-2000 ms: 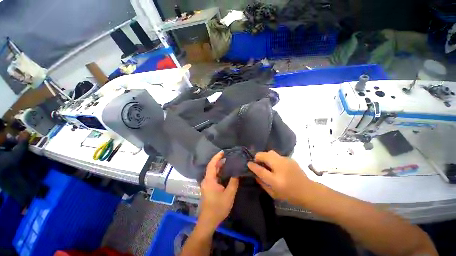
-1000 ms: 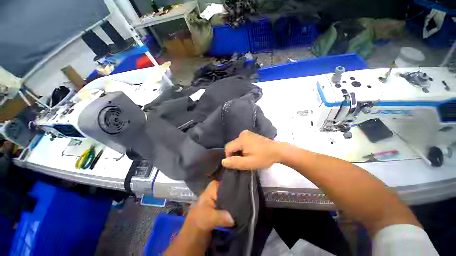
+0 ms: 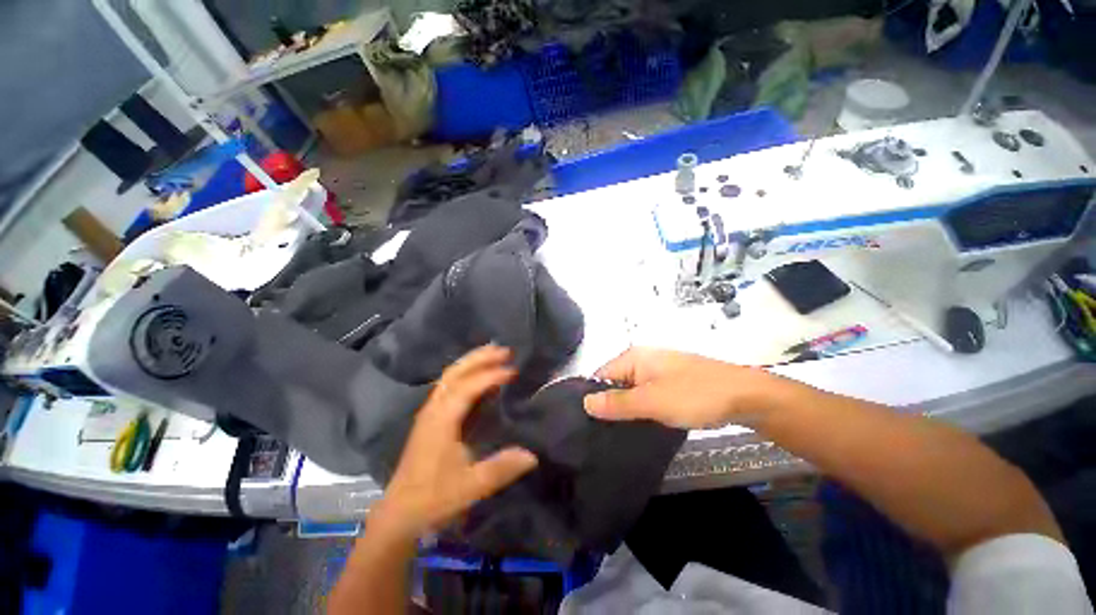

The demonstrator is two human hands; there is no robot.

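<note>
A large dark grey garment (image 3: 469, 294) lies bunched on the white table and hangs over its front edge towards the lap. My right hand (image 3: 667, 390) pinches the garment's edge between thumb and fingers at the table's front. My left hand (image 3: 451, 463) is over the cloth to the left, fingers spread and thumb apart; no cloth is visibly gripped in it. The white sewing machine (image 3: 829, 234) with a blue stripe stands to the right of the garment, its needle area not touching the cloth.
A black flat pad (image 3: 808, 286) and pink-and-blue thread snips (image 3: 829, 342) lie by the machine. A grey motor housing (image 3: 174, 342) stands at left, near yellow-green-handled scissors (image 3: 130, 442). Blue crates (image 3: 673, 150) are behind the table. A round black knob (image 3: 964, 329) is at right.
The view has swung right, so table and machines sit further left. My left hand has come off the cloth it held and opened. My right hand still pinches the edge, with the cloth spread wider.
</note>
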